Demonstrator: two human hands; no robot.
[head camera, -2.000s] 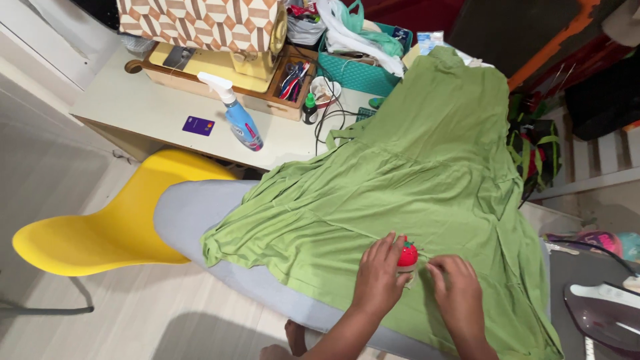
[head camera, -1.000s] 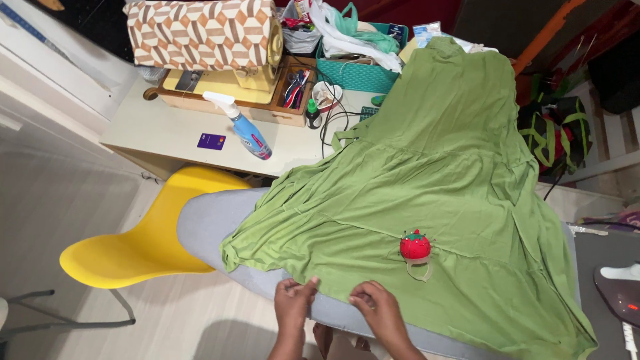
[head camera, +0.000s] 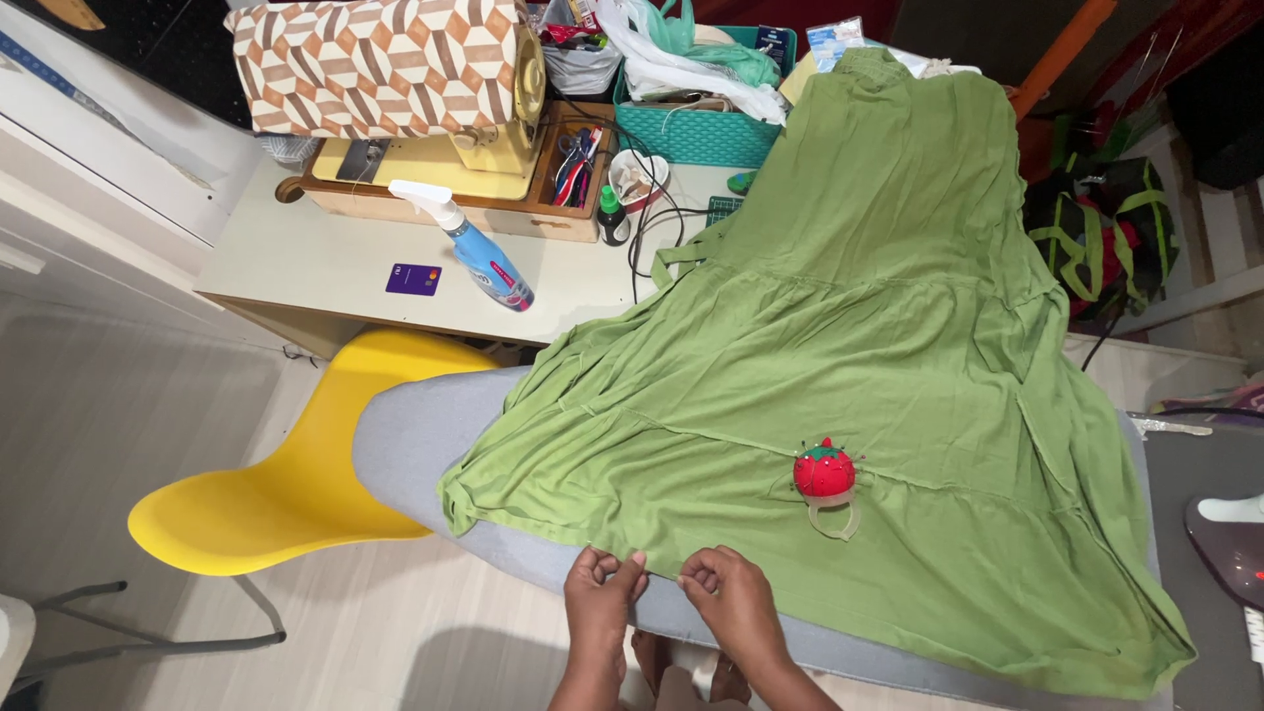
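Note:
A green tiered garment (head camera: 889, 346) lies spread, wrinkled, over a grey ironing board (head camera: 420, 444). At its near hem, my left hand (head camera: 602, 602) pinches the cloth edge between thumb and fingers. My right hand (head camera: 731, 602) grips the same edge a short way to the right, fingers curled. Up and to the right of both hands, a red tomato-shaped pincushion (head camera: 824, 472) with pins and a pale wrist strap rests on the cloth.
A yellow chair (head camera: 286, 484) stands left of the board. Behind, a white table (head camera: 326, 281) holds a blue spray bottle (head camera: 489, 262), a covered sewing machine (head camera: 395, 69), a purple card (head camera: 414, 279) and a teal basket (head camera: 691, 133). An iron (head camera: 1229, 543) sits at the right edge.
My hands have left the pincushion, where they were two seconds ago, and moved left to the near hem. Since one second ago they have come closer together. The pincushion stays on the cloth.

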